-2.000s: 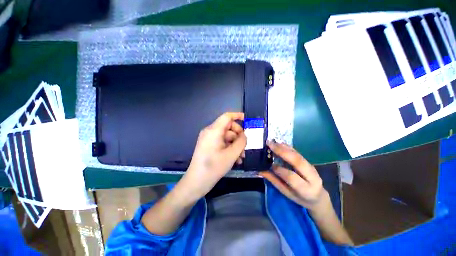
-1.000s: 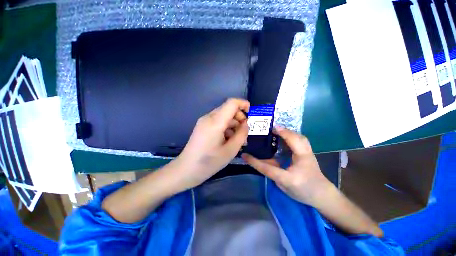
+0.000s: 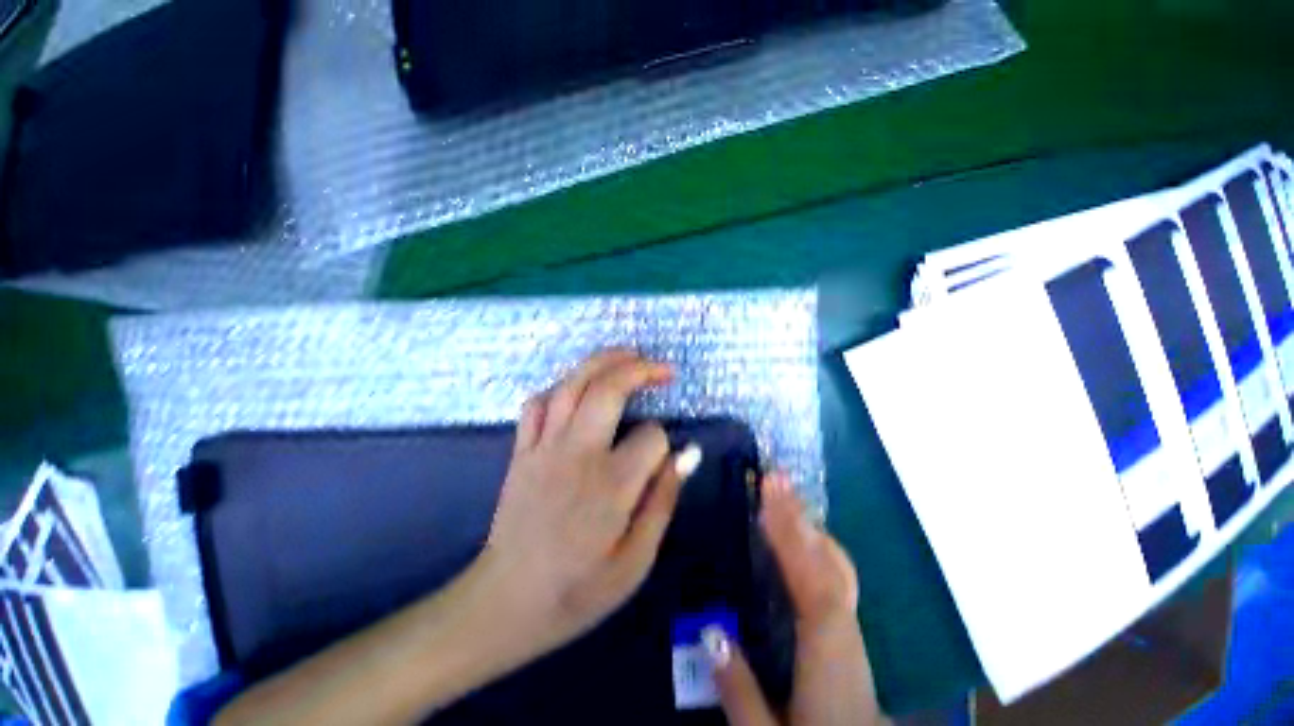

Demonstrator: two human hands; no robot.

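The black panel unit [image 3: 355, 525] lies on silvery bubble wrap [image 3: 327, 362], its lower part cut off by the frame. A black adhesive strip [image 3: 698, 546] lies along its right end, with a blue-and-white patch [image 3: 694, 678] near the bottom. My left hand [image 3: 582, 496] is over the panel's upper right part, fingers bent and apart, fingertips at the strip's upper end; a small white spot shows at one fingertip. My right hand [image 3: 812, 610] is around the panel's right edge, its thumb on the patch and its fingers along the side.
Sticker sheets with long black bars and blue ends [image 3: 937, 482] lie at the right. More sheets [image 3: 107, 638] are at the left. Other dark panels [image 3: 156, 142] lie on bubble wrap at the upper left and top. A cardboard box [image 3: 1178, 652] is below the bench edge.
The view has shifted, so the panel sits lower and the far panels show. My left hand has moved from the patch to the strip's upper end. My right thumb is now on the patch.
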